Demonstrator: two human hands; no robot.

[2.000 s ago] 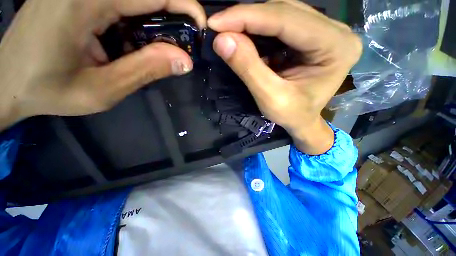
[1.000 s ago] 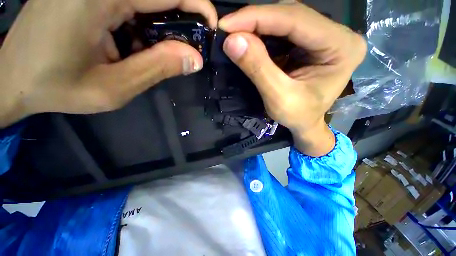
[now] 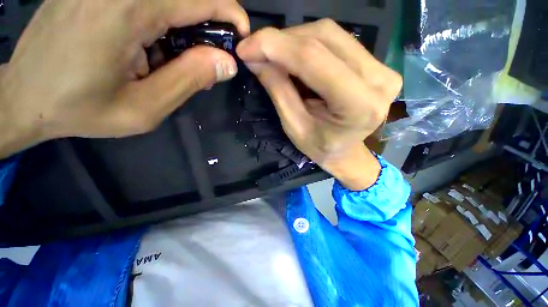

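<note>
My left hand (image 3: 138,78) holds a small glossy black watch case (image 3: 207,37) between thumb and fingers at the top of the view, with pale marks on its back. My right hand (image 3: 324,90) is pinched against the right end of the case. Its thumb and index tips are together; what lies between them is hidden. Below the hands is the black compartment tray (image 3: 105,201) with raised ribs. Black watch straps (image 3: 279,171) lie in a pile in the tray, beside and below my right wrist, with a shiny buckle showing.
Clear crumpled plastic bags (image 3: 447,99) lie to the right of the tray. Brown cartons (image 3: 456,231) and blue metal shelving (image 3: 511,279) stand at the lower right. A tiny white speck (image 3: 212,161) lies in the tray. My blue coat is close against the tray's near edge.
My right hand has turned and its fingers have closed in on the case's end; a dark piece seen by its fingertips before is now hidden. The case is tilted more and less of its back shows.
</note>
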